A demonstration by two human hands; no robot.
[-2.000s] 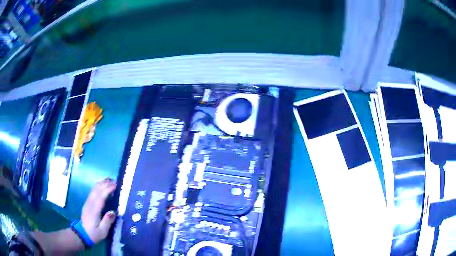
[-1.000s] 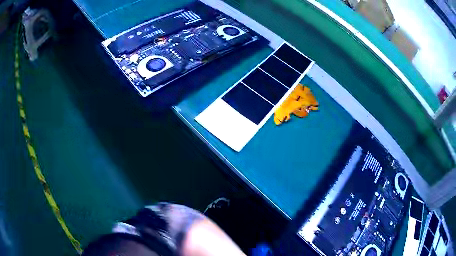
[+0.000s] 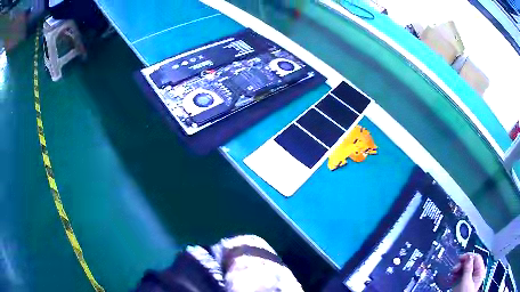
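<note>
An open laptop lies at the lower right on a dark pad, cut off by the frame's bottom edge. Its black battery, mainboard and a fan show. My right hand is over the mainboard side of this laptop, small and partly cut off. Its fingers are bent together, and whether they hold anything cannot be told. A blurred sleeve and part of my left arm show at the bottom. My left hand is out of the picture.
A second open laptop lies farther along the teal bench. Between the laptops are a white backing sheet with black rectangles and a pile of orange flex cables. A stool stands on the green floor. More sheets lie beyond the near laptop.
The view has turned left along the bench, so the near laptop now sits at the lower right. My left hand has left the picture. My right hand has come in over the near laptop.
</note>
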